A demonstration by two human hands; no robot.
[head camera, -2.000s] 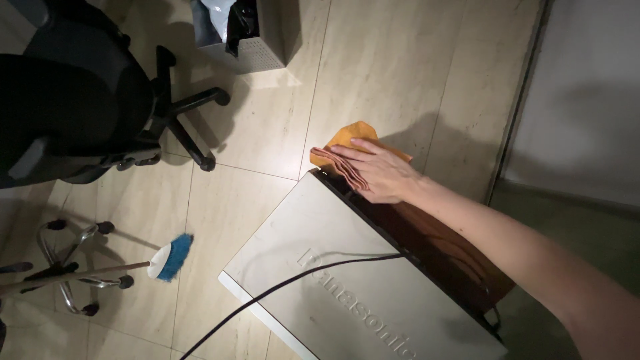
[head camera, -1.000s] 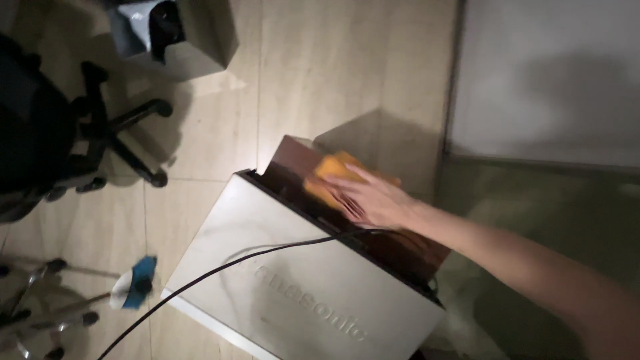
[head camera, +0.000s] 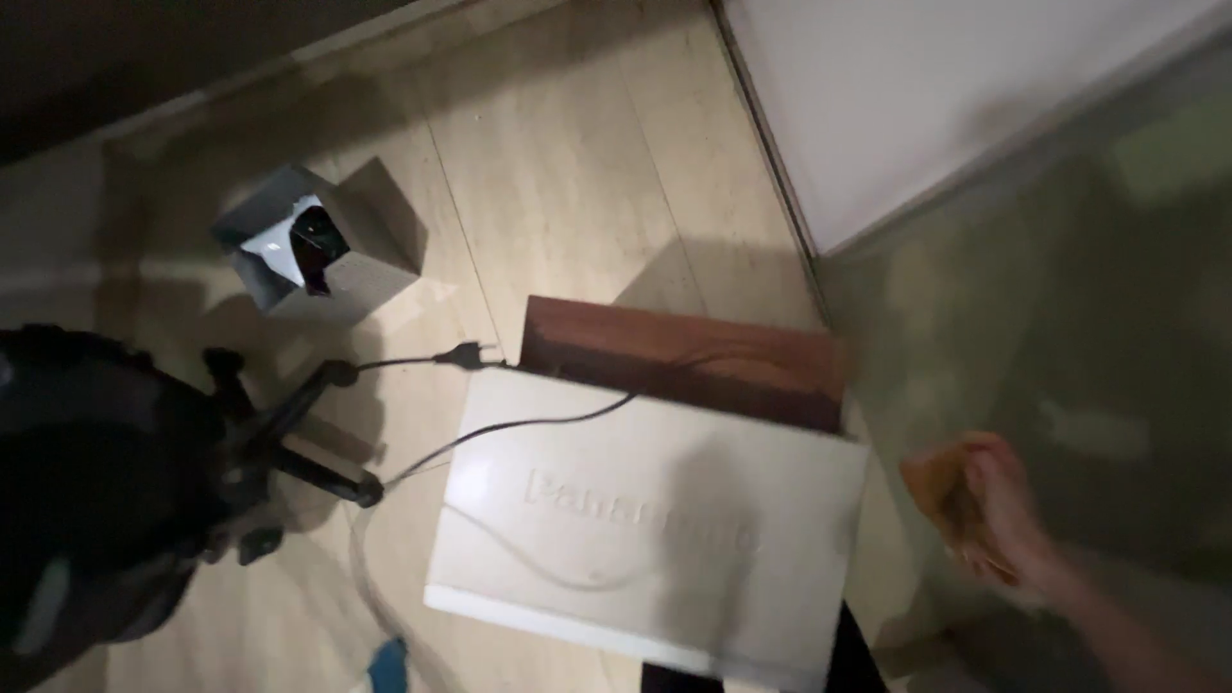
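My right hand [head camera: 1006, 510] is closed around a crumpled orange-brown cloth [head camera: 948, 491], held to the right of a white Panasonic appliance [head camera: 626, 520] and apart from it. Behind the appliance's upper edge stands a reddish-brown wooden surface [head camera: 683, 356]. A black power cord [head camera: 520, 422] crosses the appliance's pale panel, and its plug [head camera: 464, 354] shows near the upper left corner. The picture is blurred around the hand. My left hand is out of view.
A grey bin [head camera: 361, 289] with a light liner stands on the pale floor at upper left. A black wheeled chair [head camera: 106, 481] fills the left side. The blue bristles of a brush [head camera: 388, 666] show at the bottom. A whitish panel [head camera: 924, 96] lies at upper right.
My right hand, with the cloth, has left the wooden surface behind the appliance and moved out to the right. The view has turned considerably. The cord's plug now shows.
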